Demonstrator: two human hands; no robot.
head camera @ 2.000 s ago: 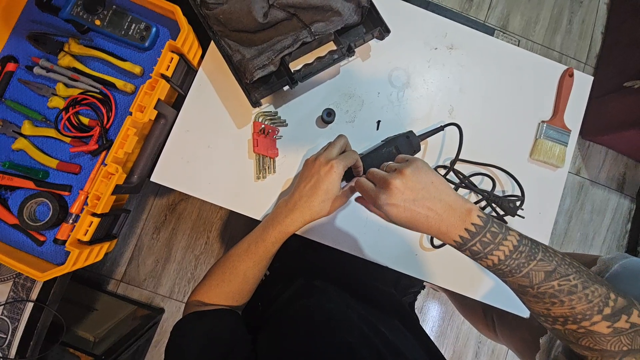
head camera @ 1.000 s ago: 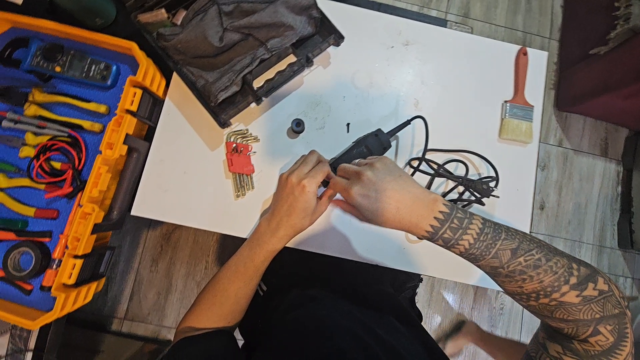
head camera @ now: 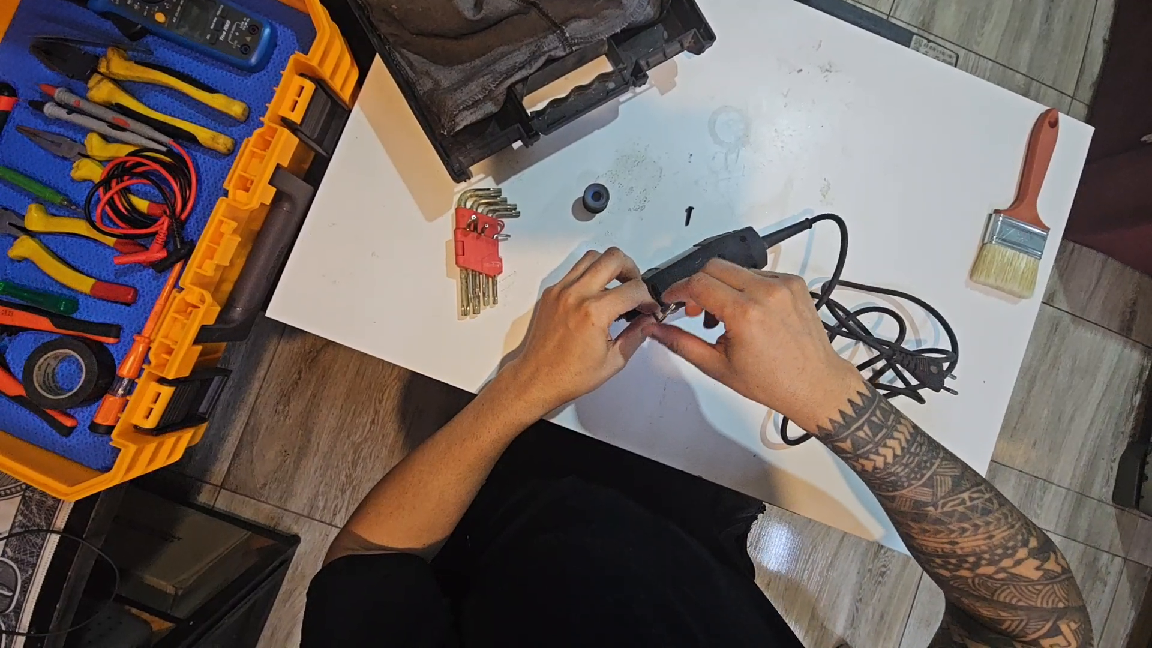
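Note:
A black corded power tool [head camera: 711,256] lies on the white table, its front end between my hands. My left hand [head camera: 589,319] grips that front end near a small metal part [head camera: 668,311]. The fingers of my right hand [head camera: 756,328] pinch at the same part from the other side; fingers partly hide it. The cable [head camera: 846,328] runs from the tool's rear into a loose coil with a plug. Above the tool lies a small black screw [head camera: 688,215], and a round black cap or knob [head camera: 595,198] is left of it. A red holder of hex or Torx keys [head camera: 478,243] lies farther left.
A paintbrush [head camera: 1035,171] with a red handle lies at the table's right. An open black case [head camera: 576,112] with dark cloth stands at the upper edge. At the left, an orange toolbox [head camera: 261,171] holds pliers, a clamp meter, test leads, screwdrivers and black tape.
The view has shifted somewhat between frames. Both hands stay at the tool's front end, with their fingers slightly rearranged; a small metal part now shows between them.

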